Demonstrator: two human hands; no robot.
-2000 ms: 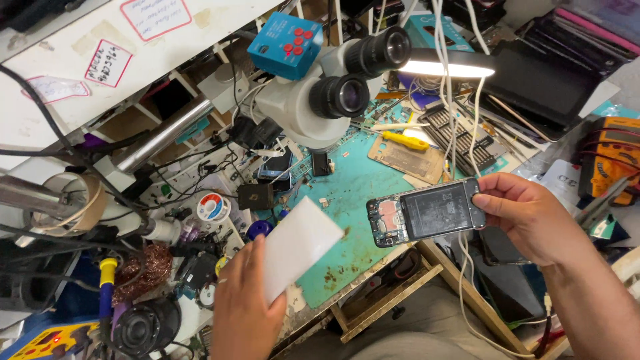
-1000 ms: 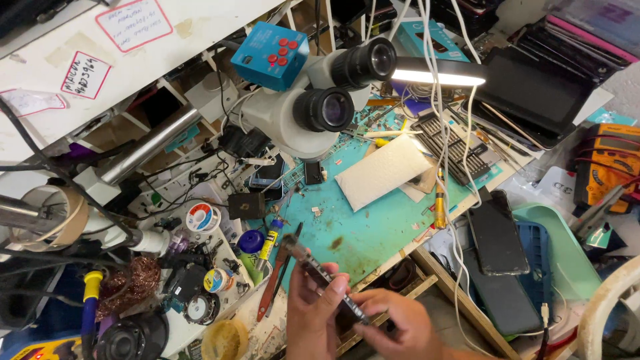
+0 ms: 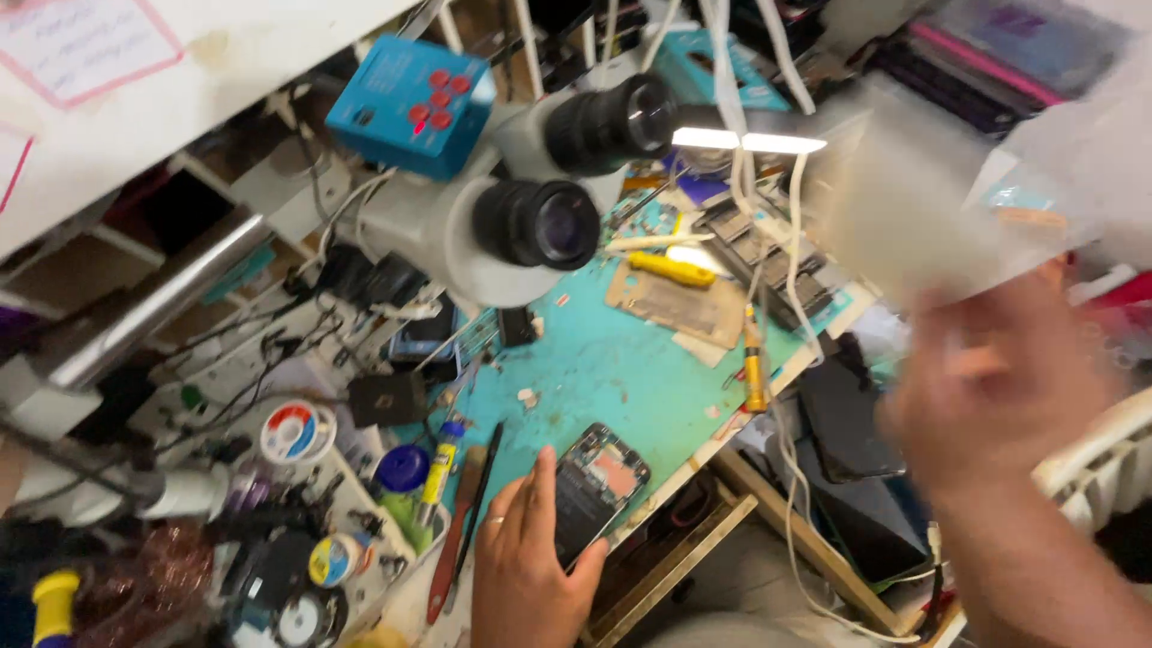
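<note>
An opened smartphone [image 3: 601,486] with its battery and circuit board exposed lies at the near edge of the teal work mat [image 3: 576,387]. My left hand [image 3: 535,549], a ring on one finger, grips the phone's lower left side with fingers and thumb. Blurred by motion, my right hand [image 3: 999,378] is raised at the right and holds a pale flat panel [image 3: 909,198], whose exact kind cannot be told. A yellow-handled screwdriver [image 3: 754,360] and a tan metal plate [image 3: 675,301] lie on the mat between the hands.
A stereo microscope [image 3: 504,216] with a blue camera box [image 3: 409,106] overhangs the mat. A solder spool [image 3: 297,432], a brush [image 3: 457,531] and bottles crowd the left. White cables [image 3: 792,486] hang at the right, over an open wooden drawer [image 3: 684,567] and dark phones [image 3: 846,414].
The pale panel, on the mat one second ago, is now up in my right hand. The phone, held edge-up in both hands then, now lies flat under my left hand.
</note>
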